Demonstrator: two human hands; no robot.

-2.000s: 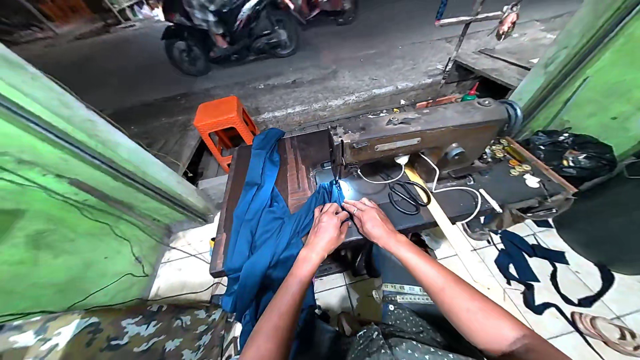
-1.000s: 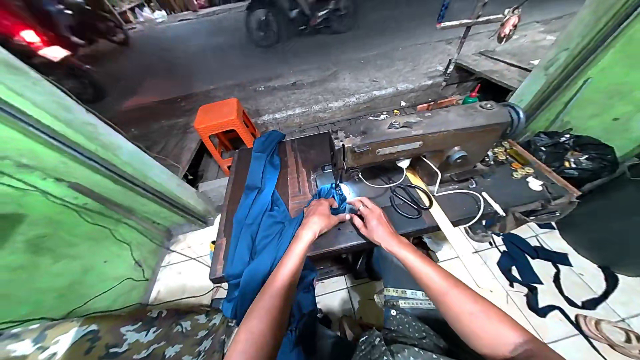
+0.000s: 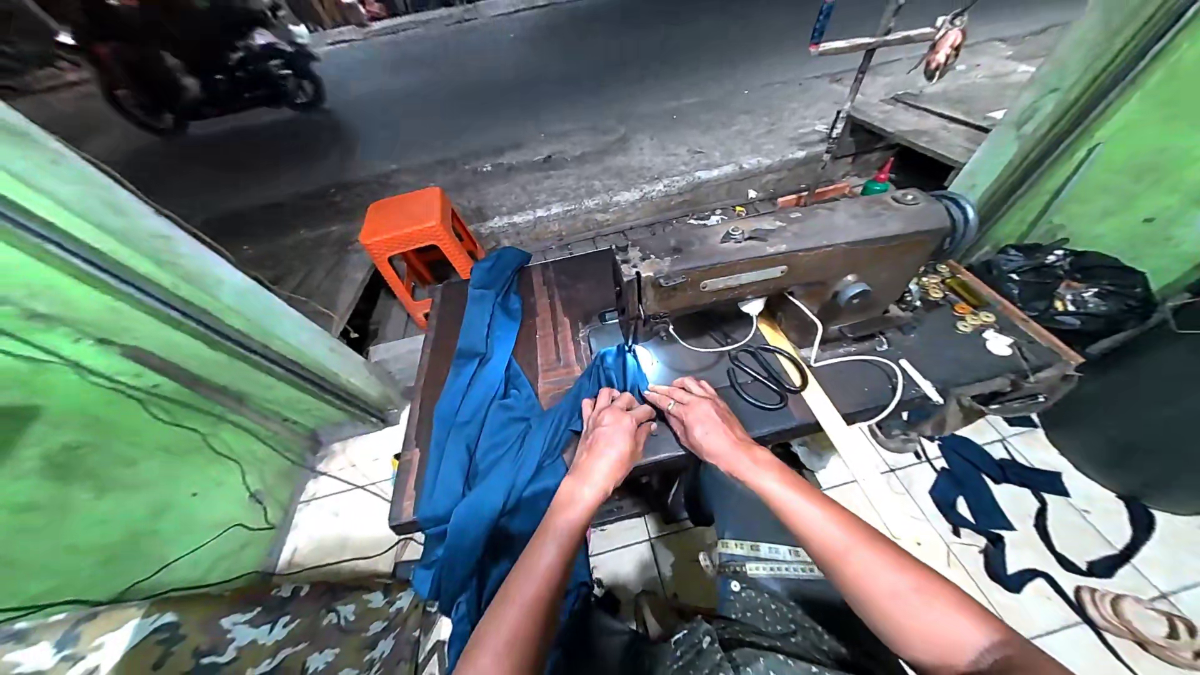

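Blue fabric (image 3: 502, 441) hangs over the left side of the table and runs to the needle area of an industrial sewing machine (image 3: 797, 262). A small lamp lights the cloth under the machine's head. My left hand (image 3: 614, 431) lies on the gathered cloth just in front of the needle, fingers curled onto it. At the cloth's right edge, my right hand (image 3: 698, 417) pinches the fabric with its fingertips. Black-handled scissors (image 3: 767, 377) rest on the table right of that hand, beside a long yellowish ruler (image 3: 834, 427). How the cloth sits under the presser foot is too small to tell.
An orange plastic stool (image 3: 417, 234) stands behind the table's left corner. Bobbins (image 3: 970, 319) lie in a tray at the right, near a black plastic bag (image 3: 1069, 281). White cable (image 3: 891, 366) loops over the tabletop. Dark fabric strips (image 3: 975, 487) lie on the tiled floor. A measuring tape (image 3: 764, 553) crosses my lap.
My hands have shifted slightly on the cloth near the needle, and the bunched cloth there looks flatter than one second ago. Different motorcycles pass on the road.
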